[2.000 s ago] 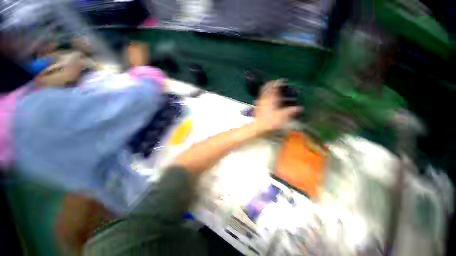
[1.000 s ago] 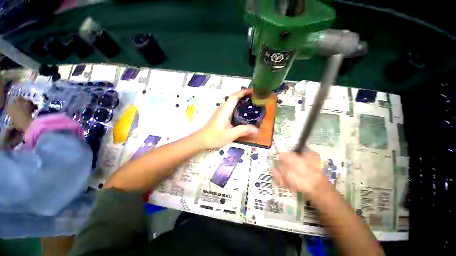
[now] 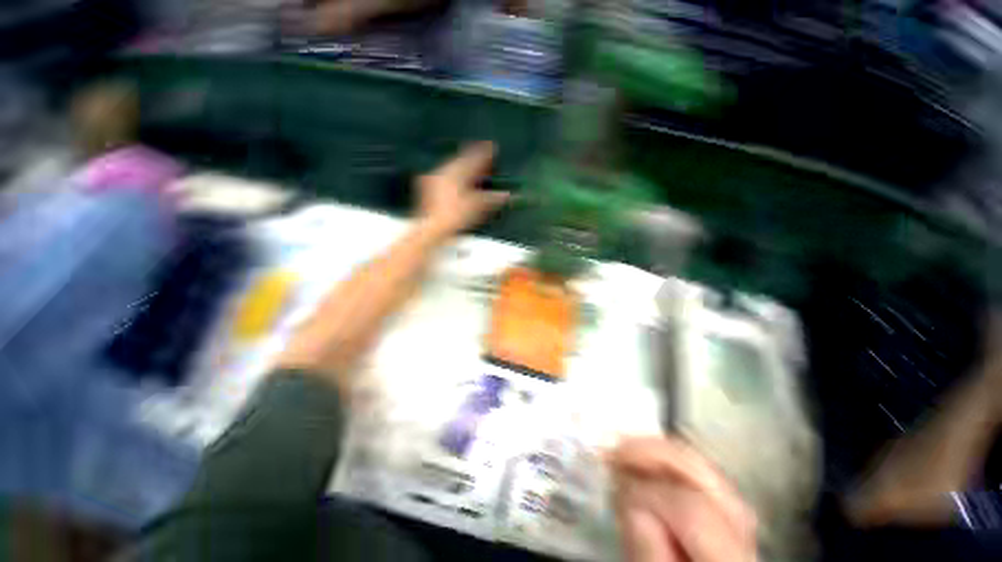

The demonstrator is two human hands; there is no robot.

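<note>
The picture is blurred. The green press [image 3: 593,165] stands behind the orange pad [image 3: 533,324], which shows no unit on it. My left hand [image 3: 459,192] is stretched out over the green conveyor [image 3: 330,137], left of the press, with its fingers apart; blur hides whether a small dark thing is by the fingertips. My right hand [image 3: 681,494] is closed around the lower end of the press lever [image 3: 668,362], right of the pad.
Printed newspaper [image 3: 418,373] covers the bench, with a yellow patch [image 3: 264,305] at left. A dark tray [image 3: 181,302] lies beside a neighbour's blue sleeve with a pink cuff [image 3: 132,170]. Another person's arm [image 3: 934,450] shows at far right, by a dark glossy mass [image 3: 879,373].
My left hand has left the black unit at the pad and moved away to the conveyor. The unit no longer shows on the pad. My right hand stays on the lever. The view has shifted.
</note>
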